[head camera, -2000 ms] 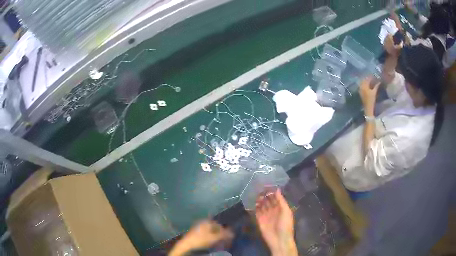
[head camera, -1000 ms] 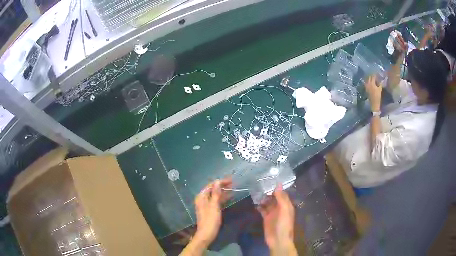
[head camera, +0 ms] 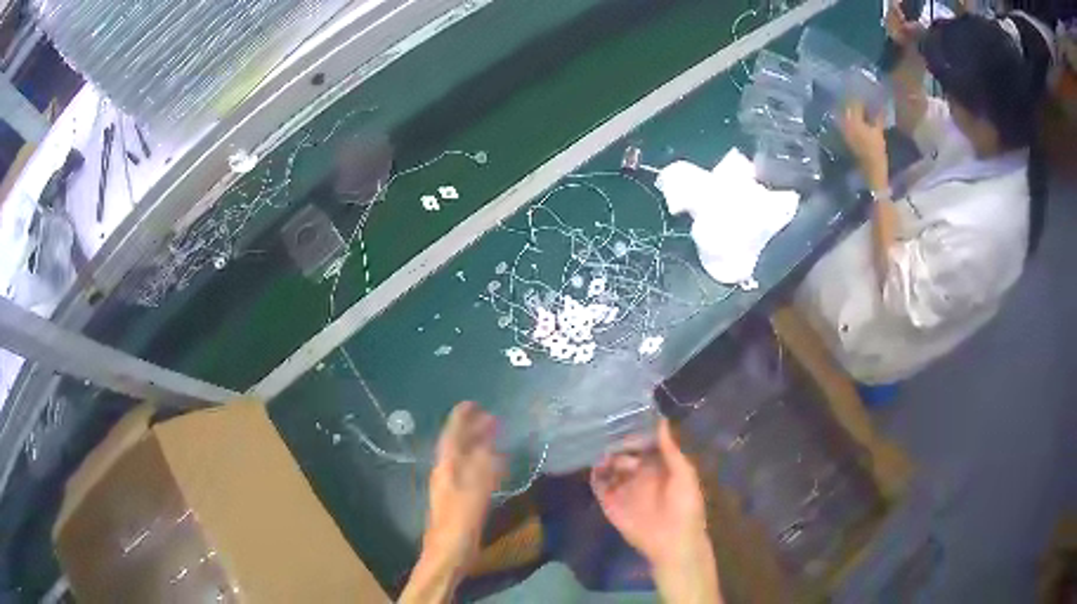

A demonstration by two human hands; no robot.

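A clear plastic box (head camera: 587, 434) lies at the belt's near edge, its outline faint. My right hand (head camera: 647, 486) is at its right end, fingers curled on it. My left hand (head camera: 464, 472) is left of the box, raised and blurred; whether it holds anything is unclear. A thin pale lead (head camera: 529, 481) curves down between the box and my left hand. Behind the box, white wired pieces (head camera: 572, 329) lie heaped, with tangled thin wires (head camera: 587, 242) beyond them.
A white cloth (head camera: 735, 221) lies right of the heap. A pale rail (head camera: 520, 203) divides the green belt. An open packing carton (head camera: 254, 501) stands left, a parts carton (head camera: 774, 454) right. A neighbouring worker (head camera: 933, 236) sits right, by stacked clear boxes (head camera: 779, 124).
My left hand has moved slightly left and is more blurred. The clear box is lower and flatter beside my right hand. The view has shifted, bringing more of the right-hand parts carton into view.
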